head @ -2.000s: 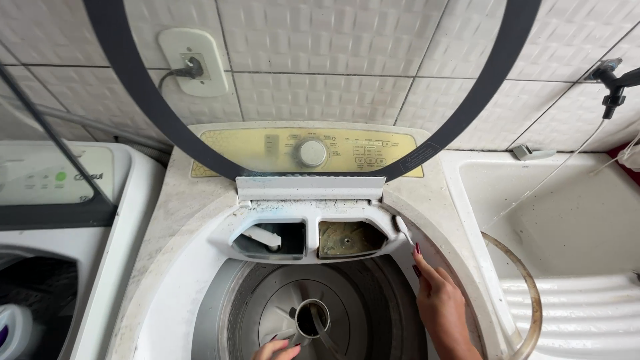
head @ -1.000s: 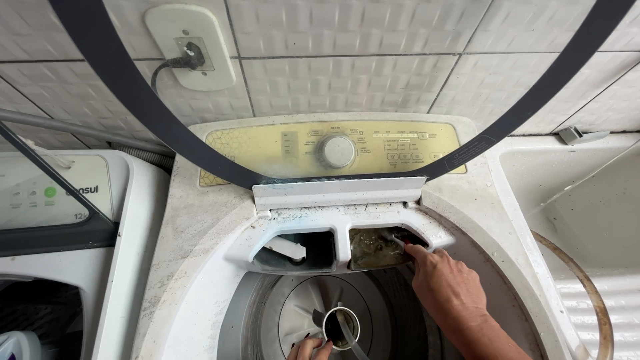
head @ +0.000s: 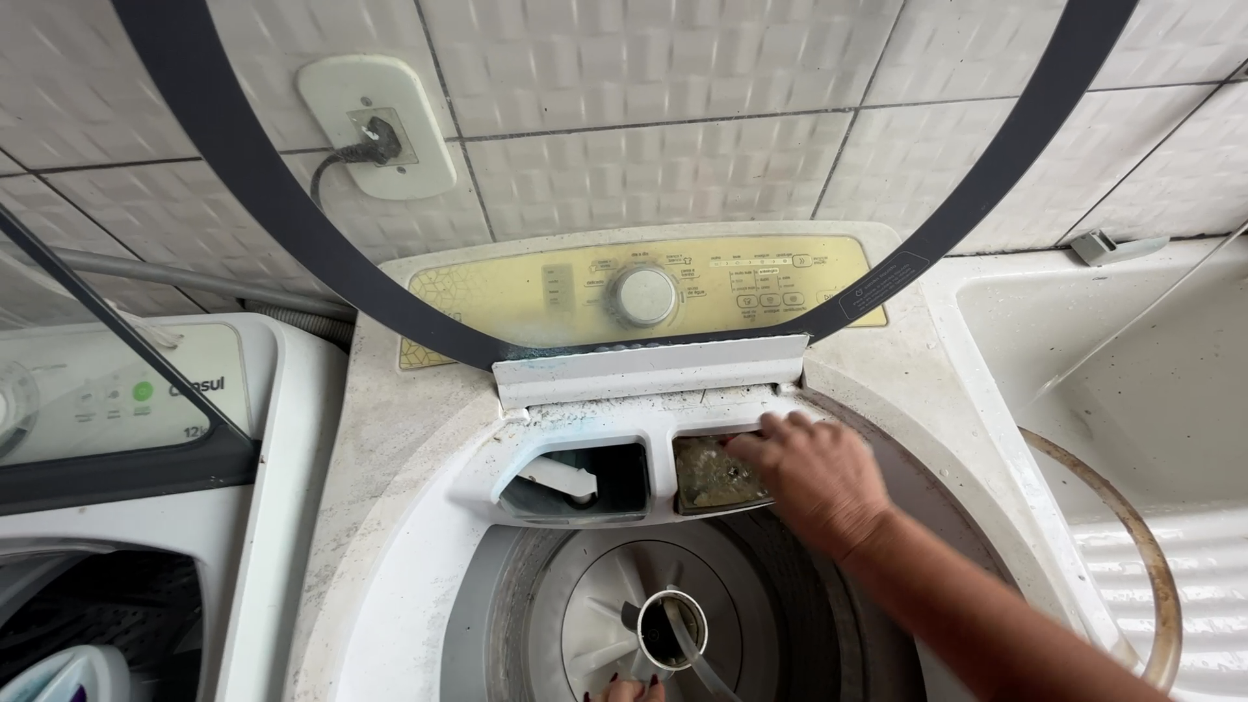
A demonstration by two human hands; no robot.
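Note:
My right hand (head: 824, 478) reaches over the right dispenser compartment (head: 721, 473) of a top-loading washing machine. Its fingertips are at the dirty, wet compartment's upper right; blur and the hand's back hide whether they grip anything. The left compartment (head: 619, 478) holds a white plastic piece (head: 558, 478). Below, in the drum, stands a round white tube (head: 673, 629) with a clear hose (head: 704, 668) running into it. Only the fingertips of my left hand (head: 626, 690) show at the bottom edge, just below the tube; what they hold is hidden.
The machine's dark-rimmed lid (head: 249, 185) is raised against the tiled wall. A second washer (head: 283, 419) stands at the left. At the right are a white laundry sink (head: 1014, 283) and a stained hose (head: 1155, 546). A plug sits in the wall outlet (head: 375, 127).
My right hand has moved from the dispenser's right end to over the right compartment. The white piece seen at that end two seconds ago no longer shows there. The view has moved closer.

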